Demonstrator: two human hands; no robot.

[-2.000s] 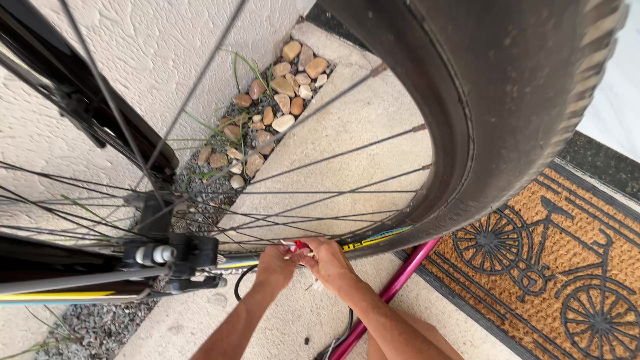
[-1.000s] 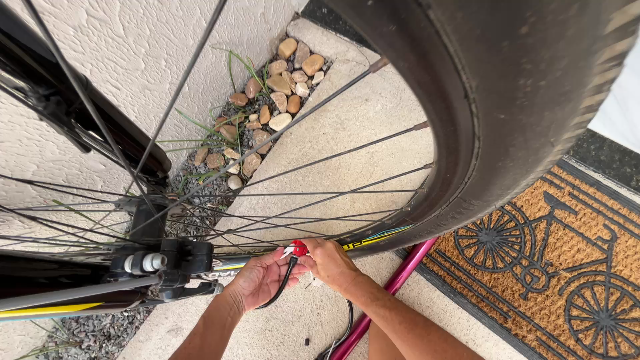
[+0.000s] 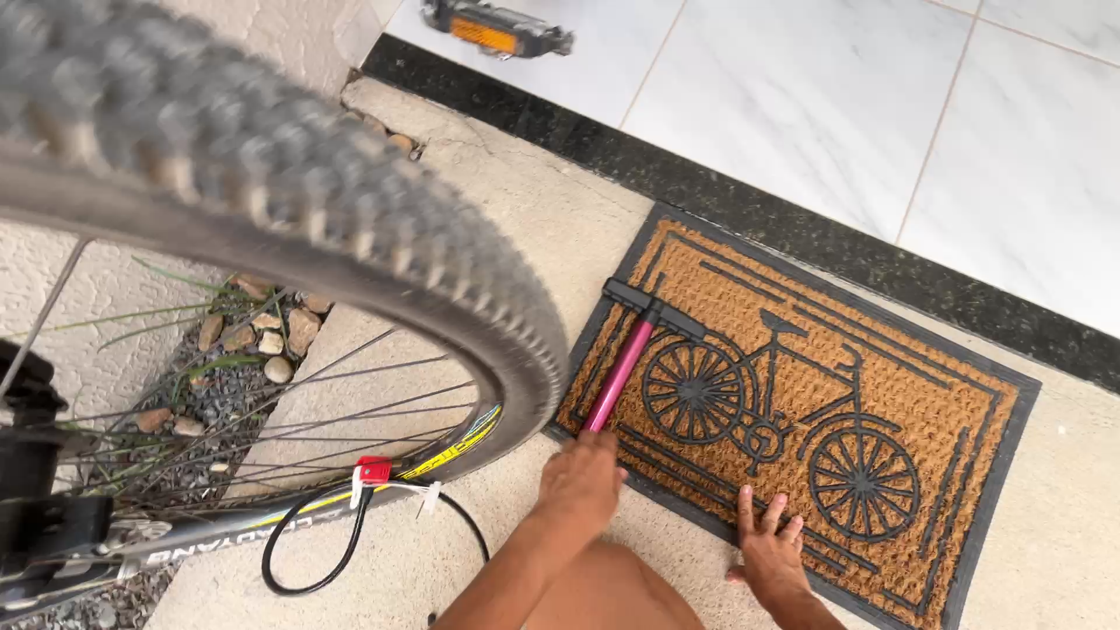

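My left hand (image 3: 582,479) is closed around the pink barrel of a bicycle hand pump (image 3: 623,372), whose black T-handle points away over the doormat's corner. My right hand (image 3: 772,547) has its fingers spread at the near edge of the coir doormat (image 3: 945,420), which bears a black bicycle design. To the left, a red pump head (image 3: 374,471) with a white strap sits at the rim of the bicycle wheel (image 3: 455,455). Its black hose (image 3: 302,588) loops below the rim. The knobby tyre (image 3: 420,245) arches across the left. The pump's lower end is hidden.
A pedal with an orange reflector (image 3: 484,35) shows at the top above white tiles (image 3: 787,114). A dark granite threshold (image 3: 752,206) separates tiles from concrete. Pebbles (image 3: 278,369) and gravel lie beside the textured wall. My bare knee is at the bottom centre.
Both hands have left the red pump head at the rim. The left one now grips the pump barrel, and the right is over by the mat. The view has swung right.
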